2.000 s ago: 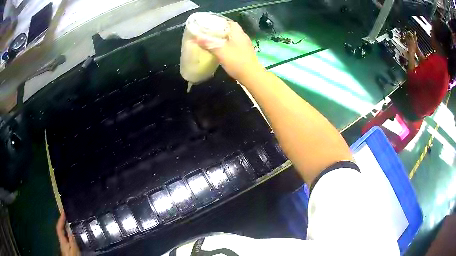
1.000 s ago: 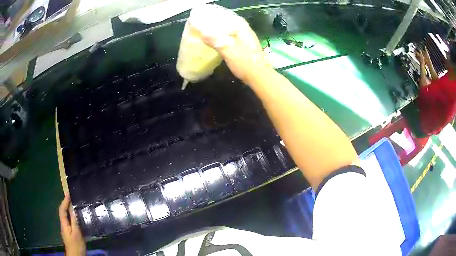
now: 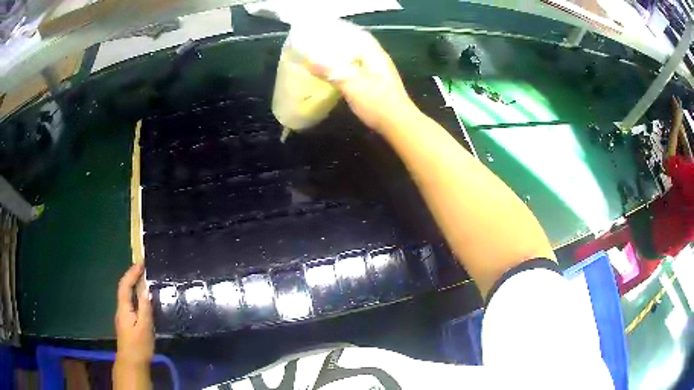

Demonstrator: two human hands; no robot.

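My right hand (image 3: pixel 358 75) is shut on a translucent squeeze bottle (image 3: pixel 303 95) with pale yellow liquid, held nozzle down above the upper middle of the loaded board. The board (image 3: pixel 138 198) lies on the green bench, its tan left edge showing. Glossy black parts (image 3: pixel 259 291) cover it in close rows, the nearest row bright with reflections. My left hand (image 3: pixel 135 314) is at the board's lower left edge, thumb and fingers close to the rim; whether it grips the edge is unclear. I cannot tell whether the nozzle touches the parts.
A blue tote (image 3: pixel 606 305) stands at the lower right, another blue tote (image 3: pixel 106 355) at the lower left. Stacked thin sheets (image 3: pixel 9 282) are at the far left. Small dark bits (image 3: pixel 487 93) lie on the bench behind. A person in red (image 3: pixel 676 206) is at the right.
The view has turned, so the board shows straighter and further right. My left hand shows higher and further right, still at the board's edge. The bottle stays in my right hand over the board.
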